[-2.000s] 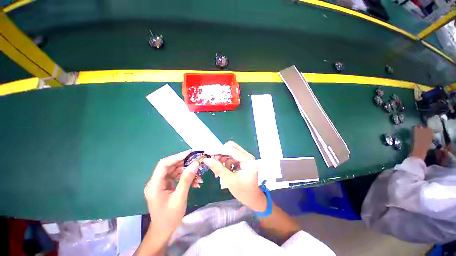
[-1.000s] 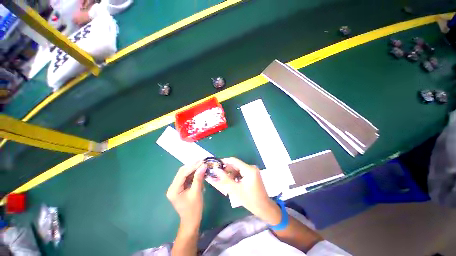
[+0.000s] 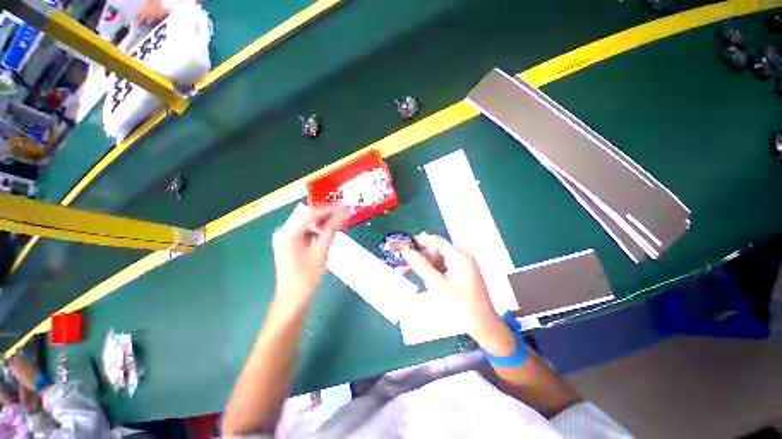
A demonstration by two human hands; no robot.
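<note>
A round circuit board assembly [image 3: 396, 249], dark-rimmed with gold and silver details, is held at its right side by the fingers of my right hand [image 3: 450, 279], above the white strips. A blue wristband is on my right wrist. My left hand [image 3: 300, 253] is at the front left corner of the red parts bin [image 3: 381, 201], fingertips bunched at its rim; whether they pinch a small part cannot be told. Small white parts [image 3: 364, 190] are heaped in the bin. No tweezers can be made out.
White strips [image 3: 467, 219] lie before me, with a grey-brown piece [image 3: 562, 285] across them and stacked grey-brown strips [image 3: 583, 159] at right. Units [image 3: 407, 106] sit on the belt beyond the yellow edge [image 3: 257, 206]. A small red bin, silvery bundle and person's arm are at far left.
My left hand has let go of the assembly and moved up and left to the red bin. My right hand still holds the assembly. The view has turned left since the first frame.
</note>
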